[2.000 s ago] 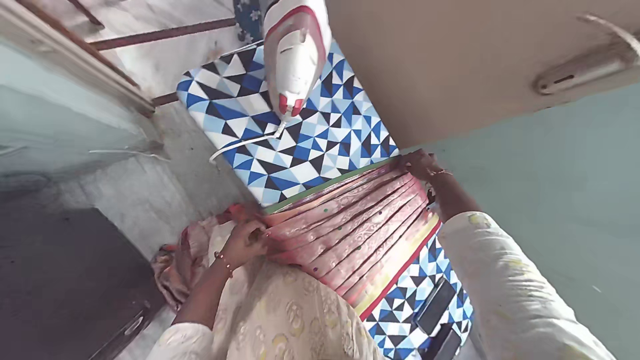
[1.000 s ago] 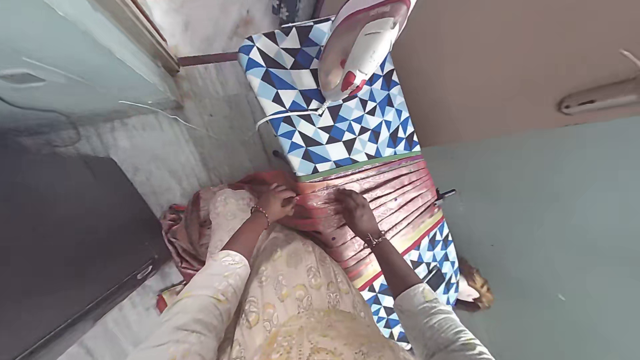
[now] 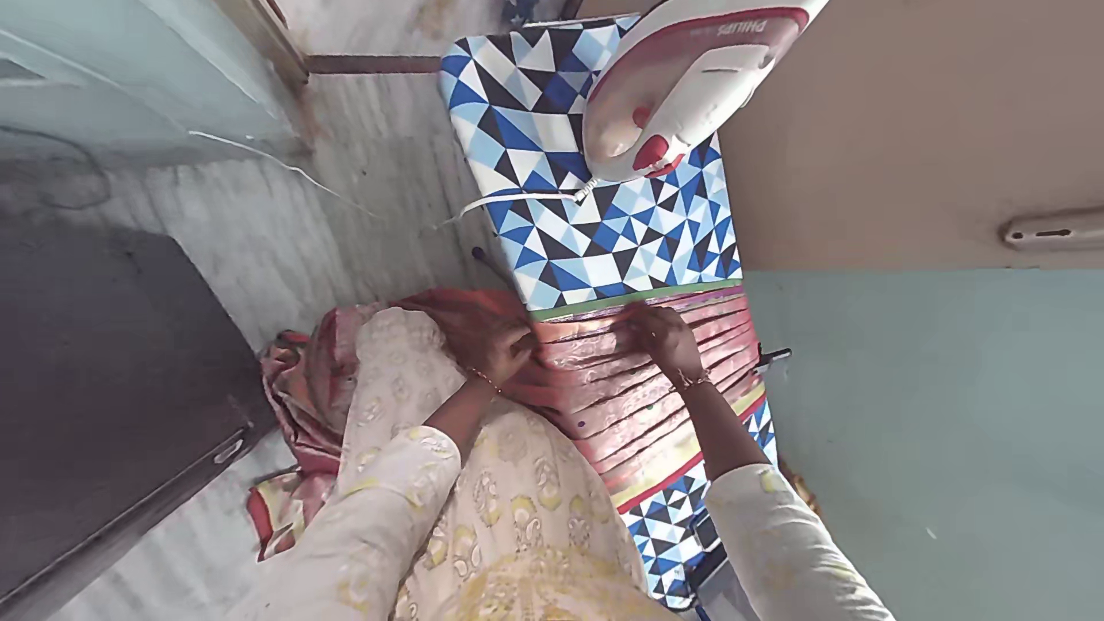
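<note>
A pink and orange pleated cloth (image 3: 621, 405) with a green edge and a yellow and red border lies across an ironing board (image 3: 604, 233) covered in blue, white and black triangles. At the board's left edge, my left hand (image 3: 500, 349) pinches the cloth, its fingers curled. My right hand (image 3: 664, 341) rests on the pleats near the green edge with bent fingers; whether it grips a fold is hard to tell. Beyond both hands, a white and maroon Philips steam iron (image 3: 690, 86) sits at the board's far end, its white cord (image 3: 526, 197) trailing off the left side.
More of the cloth (image 3: 315, 397) hangs down to the left, beside my patterned cream garment (image 3: 517, 509). A dark cabinet (image 3: 112, 388) stands at the left. A brown door with a metal handle (image 3: 1056, 231) and a pale green wall (image 3: 940, 414) are on the right. A black clip-like piece (image 3: 774, 359) sticks out at the board's right edge.
My right hand was at the cloth's right edge two seconds ago and is now over the pleats, nearer my left hand. The view has shifted, with the iron now further right.
</note>
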